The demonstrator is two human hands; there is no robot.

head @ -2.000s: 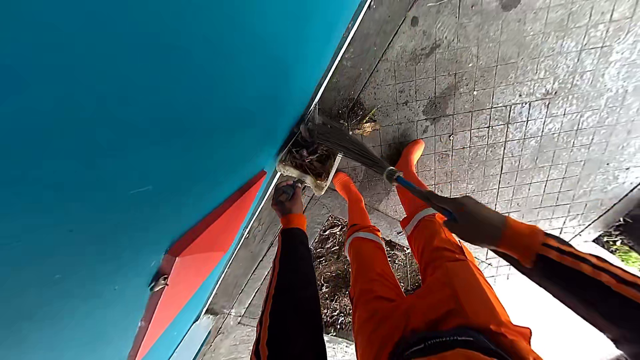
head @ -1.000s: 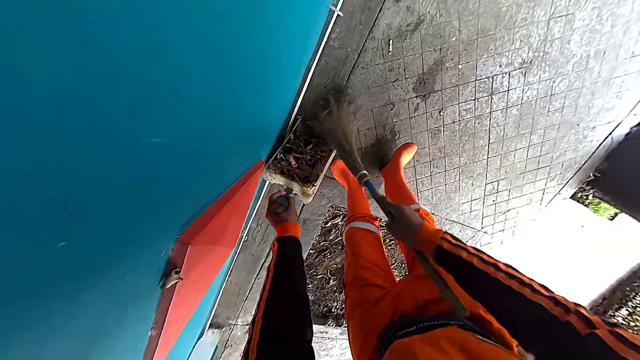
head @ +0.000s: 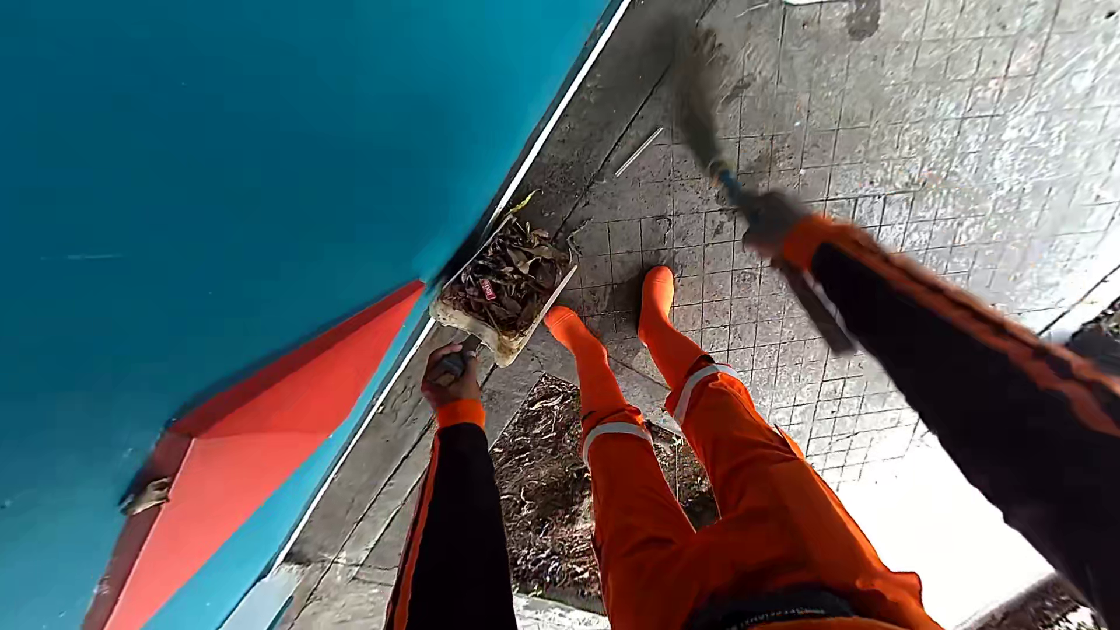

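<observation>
My left hand [head: 452,376] grips the dark handle of a dustpan [head: 505,337], which lies on the pavement beside the blue wall. Dry leaves [head: 516,262] fill the pan, with a small red wrapper [head: 488,290] among them. My right hand [head: 772,223], blurred, holds a broom [head: 698,105] by its handle near the blue binding. The bristles point away from me over the paving, beyond my boots and apart from the dustpan; whether they touch the ground I cannot tell.
A blue wall [head: 262,131] with a red painted section [head: 289,411] runs along the left. My orange boots [head: 658,293] stand on the tiled paving [head: 875,157]. A thin white stick [head: 639,151] lies ahead. Behind the boots is a bed of soil and dry litter [head: 542,490].
The broom has swung from beside the dustpan out to the right and ahead, with my right hand still on it. My left hand still holds the dustpan. Leaves were in the pan before too.
</observation>
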